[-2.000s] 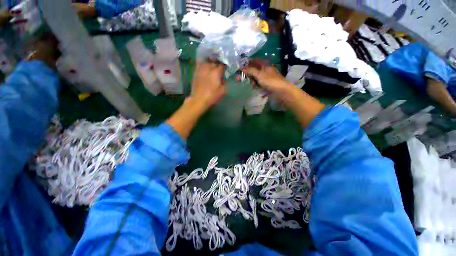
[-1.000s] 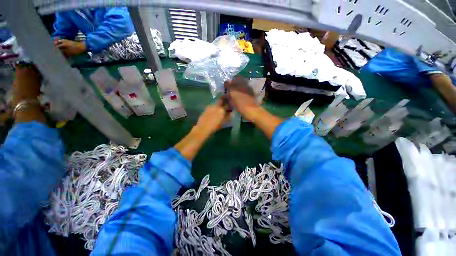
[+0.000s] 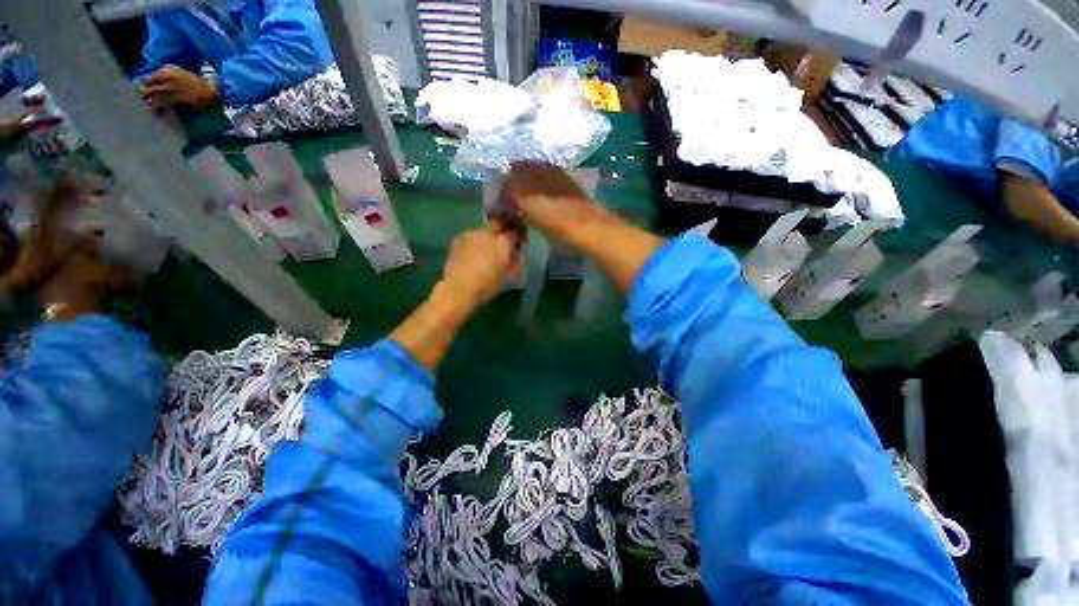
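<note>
My left hand (image 3: 483,263) and my right hand (image 3: 538,195) are close together over the green bench (image 3: 473,373), in front of the clear plastic bag (image 3: 550,130). The fingers of both are blurred and partly hidden, so I cannot tell what they hold. Pale, blurred retail boxes (image 3: 570,255) stand beside and behind them. Coiled white cables (image 3: 556,468) lie in a loose heap between my forearms.
Open-topped boxes (image 3: 370,213) stand at left, others (image 3: 828,278) at right. Another cable heap (image 3: 225,438) lies left. White pouches (image 3: 757,124) fill a black tray. A metal post (image 3: 201,178) slants at left. Other workers' blue sleeves (image 3: 71,414) show left, far left and right.
My hands moved from the plastic bag back toward me and came together, then shifted slightly left. The bag was released and lies on the bench. The view also shifted.
</note>
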